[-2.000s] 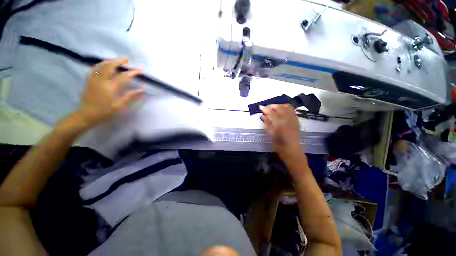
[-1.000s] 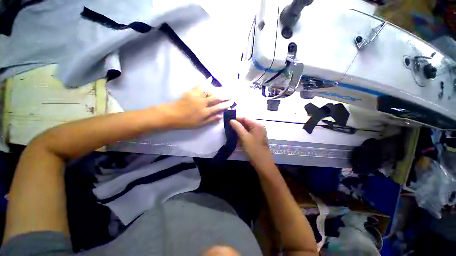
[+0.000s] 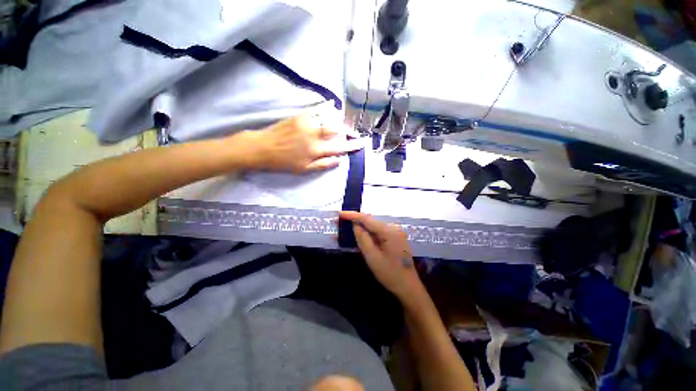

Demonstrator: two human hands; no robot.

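Observation:
The light grey garment panel lies on the machine table left of the needle, with a dark stripe slanting across it. My left hand lies on the panel, its fingertips at the top end of a dark binding strip, close to the presser foot. The strip runs down from there towards the table's front edge. My right hand pinches the strip near its lower end, over the ruler-marked edge. The exact meeting of strip and panel is hidden by my left fingers and glare.
The white machine head spans the upper right. Short dark strip pieces lie on the bed beside a thin dark tool. A striped grey panel hangs at my lap. Cloth scraps fill the lower right.
Over two seconds, my left hand has moved right towards the needle. My right hand left the short strip pieces, took the dark strip, and has since moved down, drawing it straight.

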